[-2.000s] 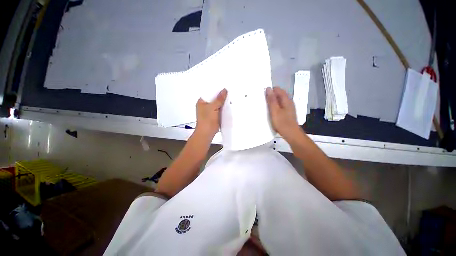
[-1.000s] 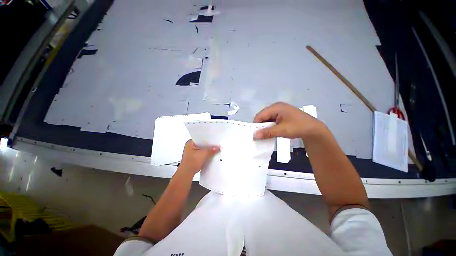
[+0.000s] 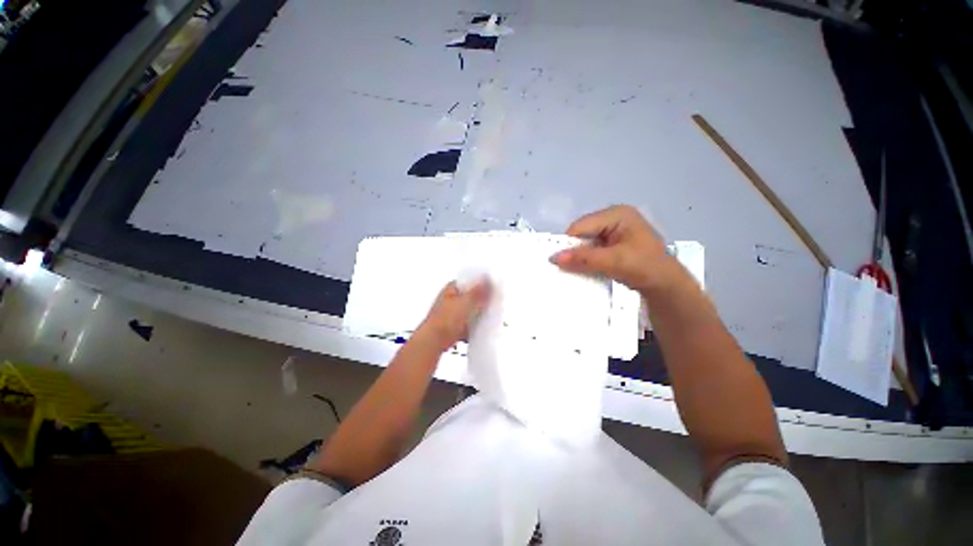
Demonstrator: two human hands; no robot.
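Observation:
A white cut panel (image 3: 539, 341) hangs between my hands at the table's front edge, its lower end against my shirt. My left hand (image 3: 461, 311) holds its left side. My right hand (image 3: 621, 251) pinches its upper right corner. The stack of panels (image 3: 400, 279) lies flat to the left, partly behind the held panel. A folded panel (image 3: 625, 339) shows just right of the held panel, partly covered. The bundle of folded panels (image 3: 690, 258) is mostly hidden behind my right hand and forearm.
A wooden stick (image 3: 763, 190) lies diagonally at right. Red-handled scissors (image 3: 875, 277) lie by a white sheet stack (image 3: 856, 336). Pale grey sheet (image 3: 597, 117) with tears covers the table. A yellow crate (image 3: 64, 411) and brown box (image 3: 149, 493) are at lower left.
Since two seconds ago, my right hand has moved from the panel's right side to its upper corner. The panel has been lowered and turned. The camera view has shifted, showing more table.

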